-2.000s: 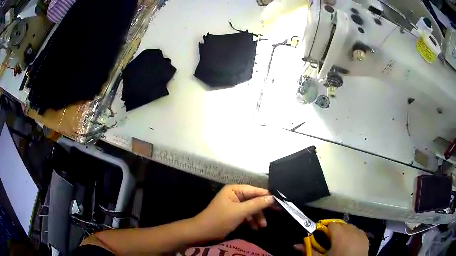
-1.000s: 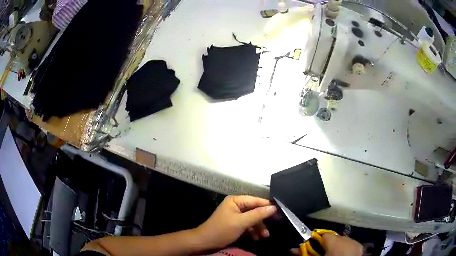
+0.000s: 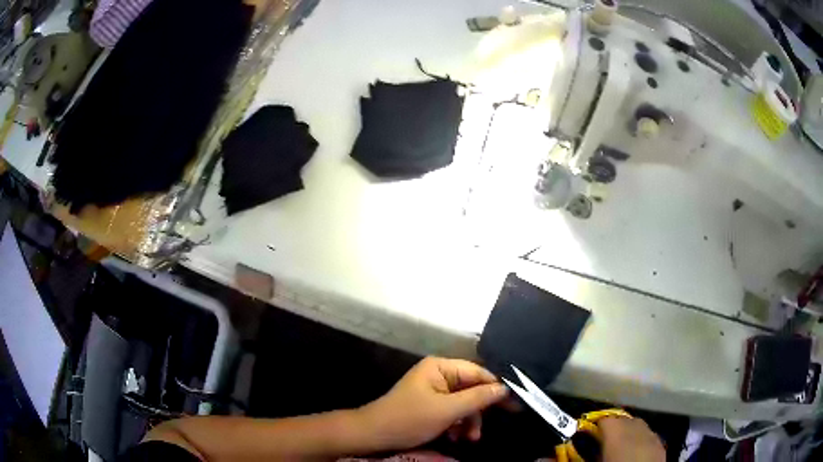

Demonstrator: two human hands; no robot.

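Note:
A black patch pocket (image 3: 534,327) lies over the table's front edge. My left hand (image 3: 442,400) pinches its lower left corner between thumb and fingers. My right hand (image 3: 630,439), partly cut off by the lower edge of the picture, holds the yellow-handled scissors (image 3: 546,408). The blades are parted, with their tips at the pocket's lower edge beside my left fingertips. Two small black heaps lie farther back, the left heap (image 3: 265,158) with an uneven outline and the right heap (image 3: 408,128) nearer the machine.
A large black fabric stack (image 3: 149,104) is at the far left. The white sewing machine (image 3: 686,171) stands at the right. A dark rectangular object (image 3: 778,367) lies at the right table corner. A brown patch (image 3: 254,281) is on the front edge. Loose threads lie near both heaps.
The pocket has turned, so its top corner now points farther left. The scissors first closed somewhat and are now opened again, still at its lower edge. My left hand keeps its pinch.

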